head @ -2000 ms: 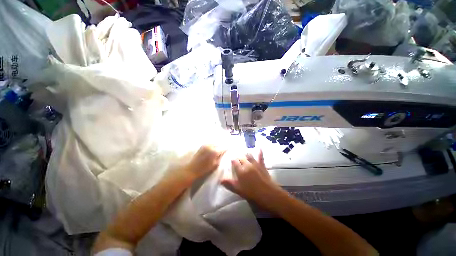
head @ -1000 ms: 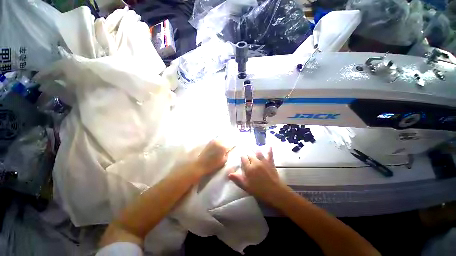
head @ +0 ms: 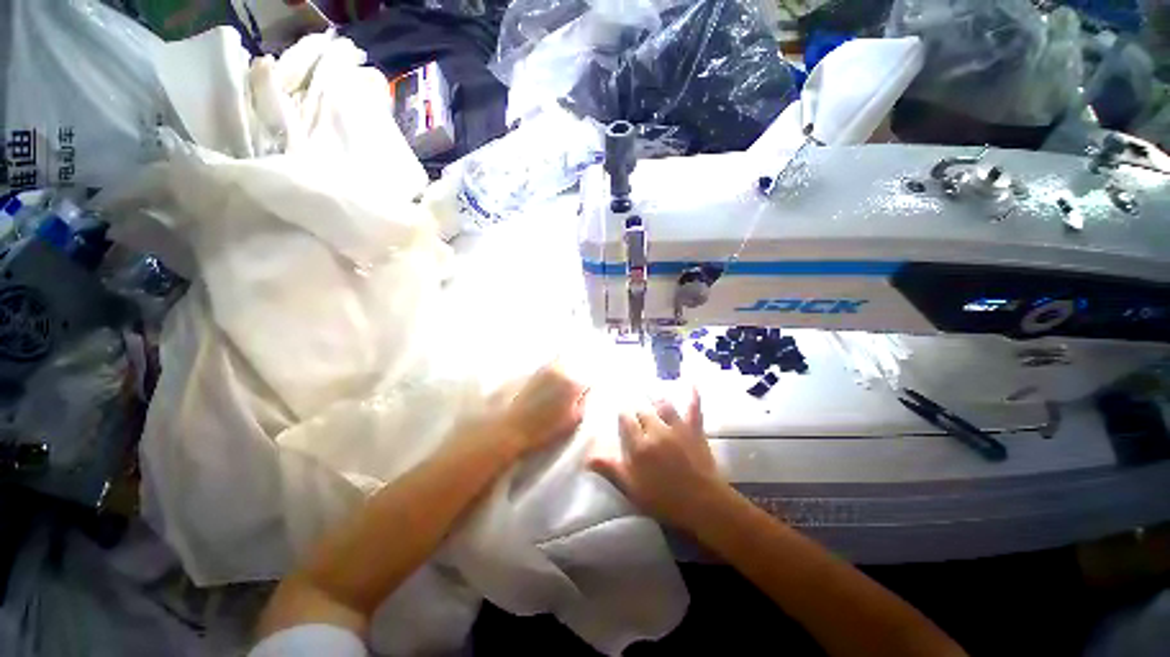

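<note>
A large cream-white cloth (head: 270,308) is heaped left of the needle and hangs over the table's front edge. My left hand (head: 545,408) lies on the cloth just left of and below the needle, fingers bent at its edge. My right hand (head: 661,449) lies on the cloth in front of the presser foot, fingers spread and pointing at the needle. Lamp glare washes out the cloth at my fingertips, so any grip is hard to see. The sewing machine head (head: 796,282) stands over the bed, its needle area partly lost in glare.
Small dark squares (head: 760,353) lie in a loose pile right of the needle. Dark thread snips (head: 952,424) lie farther right. Clear plastic bags (head: 693,64) and a pointed white cloth (head: 862,90) are behind the head. A printed white bag (head: 77,103) hangs at left.
The whole view has shifted, so the machine and hands sit farther right than two seconds ago. The hands and cloth keep nearly the same place at the needle.
</note>
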